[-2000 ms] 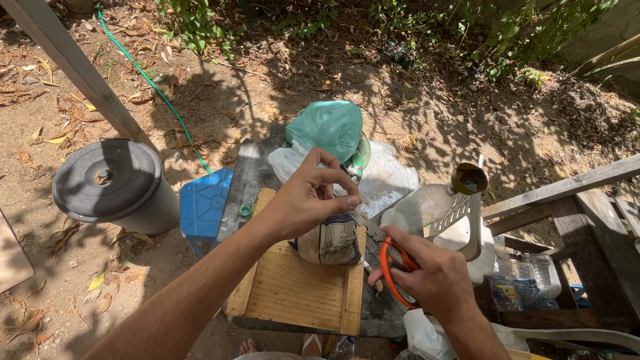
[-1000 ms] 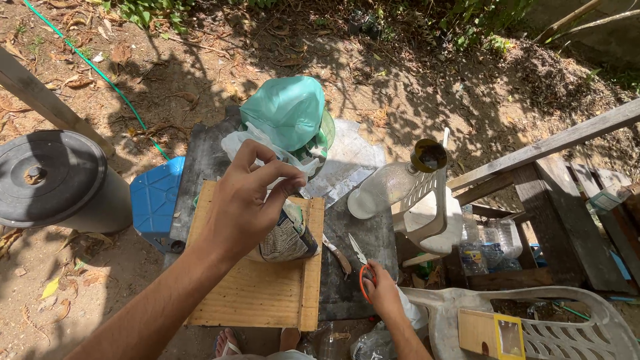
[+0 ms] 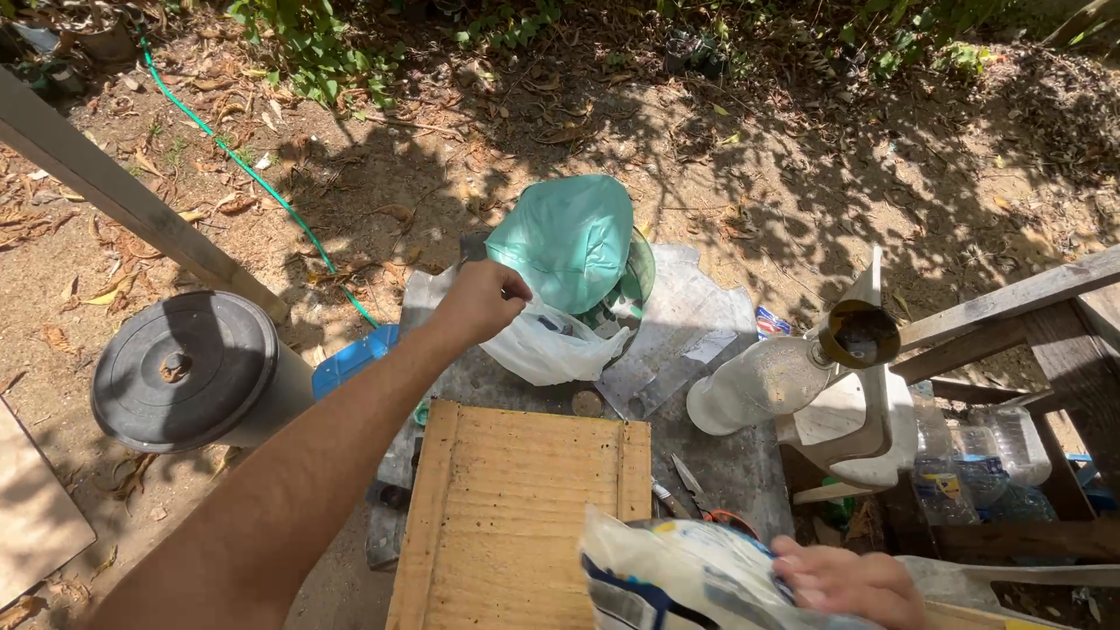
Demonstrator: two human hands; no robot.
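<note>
My left hand (image 3: pixel 490 302) is over the left edge of a white plastic bag (image 3: pixel 556 350), fingertips pinched together; whether something thin is between them I cannot tell. My right hand (image 3: pixel 849 582), blurred, grips a printed plastic bag (image 3: pixel 682 569) above the lower right of a wooden board (image 3: pixel 525 499). Beside the board's right edge lie a knife (image 3: pixel 669 500) and a cutting tool with pointed blades (image 3: pixel 693 483) and an orange handle (image 3: pixel 731 523), partly hidden by the printed bag. Green plastic (image 3: pixel 569 241) bulges from a round green container (image 3: pixel 645 271) behind the white bag.
A lidded grey bin (image 3: pixel 184 372) and a blue plastic container (image 3: pixel 354 359) stand left. At right are a cloudy plastic bottle (image 3: pixel 761 385), a cup-like container (image 3: pixel 860 334), a white plastic chair (image 3: pixel 875 420) and a wooden frame (image 3: pixel 1006 306) with plastic bottles (image 3: pixel 989 464). A green hose (image 3: pixel 254 175) crosses the ground.
The newspaper-wrapped object seen on the board earlier is out of sight there. My right hand has let go of the orange-handled tool and holds the printed bag. My left hand has moved to the white bag.
</note>
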